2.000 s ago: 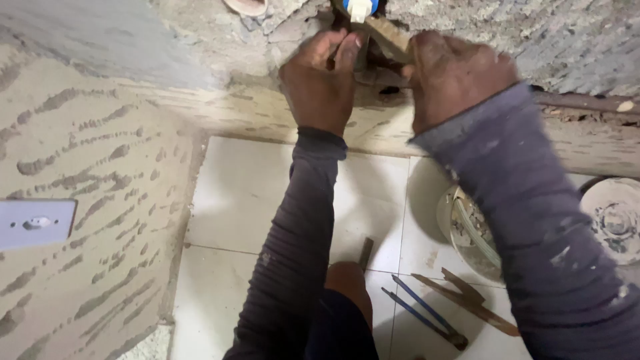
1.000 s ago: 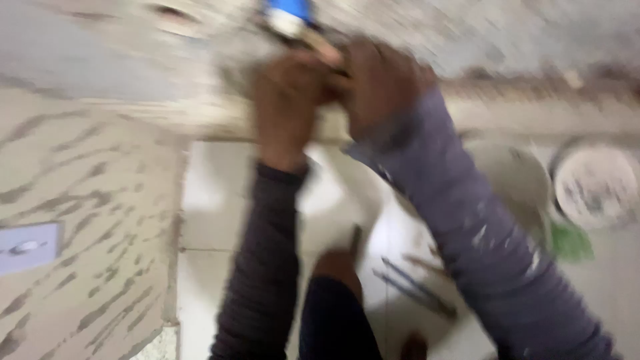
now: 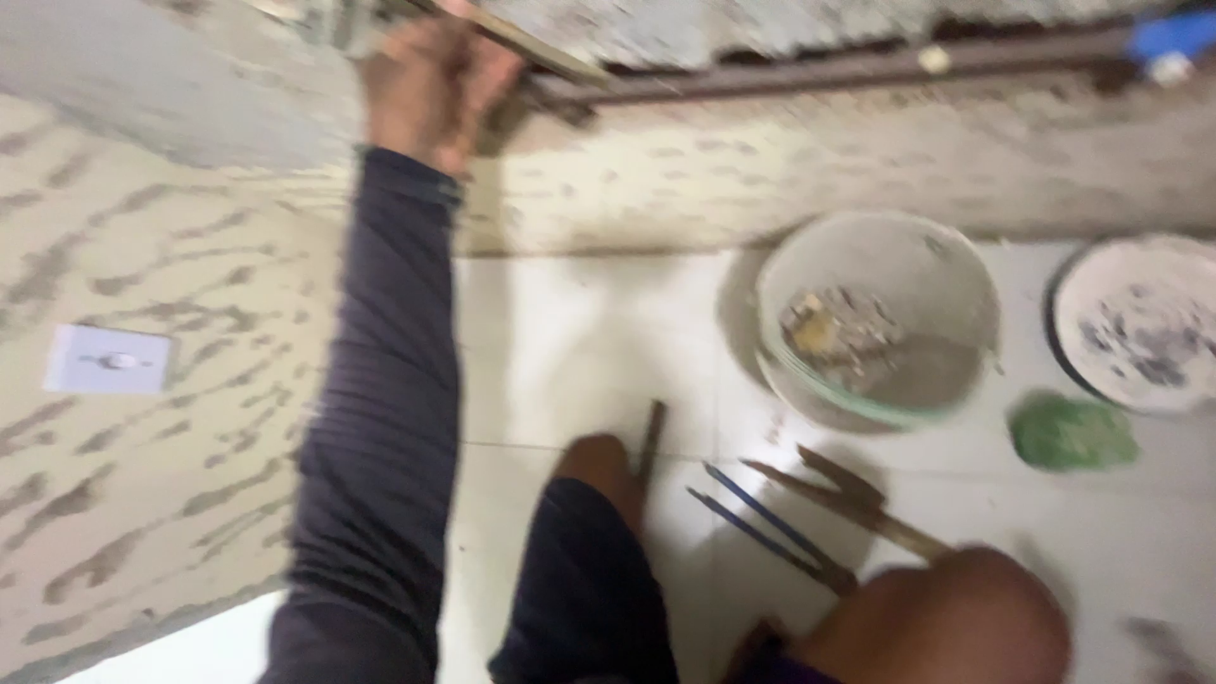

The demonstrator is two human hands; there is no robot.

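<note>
My left hand (image 3: 432,85), blurred at the top left by the wall, has its fingers closed around a thin flat strip (image 3: 537,43) that looks wooden. The strip's far end points right, along a groove cut in the rough wall. A brown pipe (image 3: 817,71) runs in this groove, and a blue fitting (image 3: 1173,38) with a white end shows at its right. What lies behind my fingers is hidden. My right hand is out of the picture.
On the white tiled floor stand a bucket (image 3: 936,285) with mortar remains and a round container (image 3: 1159,313) of pale material. Near them lie a green object (image 3: 1073,432), long blue-handled pincers (image 3: 769,527), brown pointed tools (image 3: 855,508) and a dark bar (image 3: 652,442). A switch plate (image 3: 109,359) is on the left wall.
Both hands were together at a blue fitting in the wall; now only my left hand is in view, and the right has left the picture. The view has shifted.
</note>
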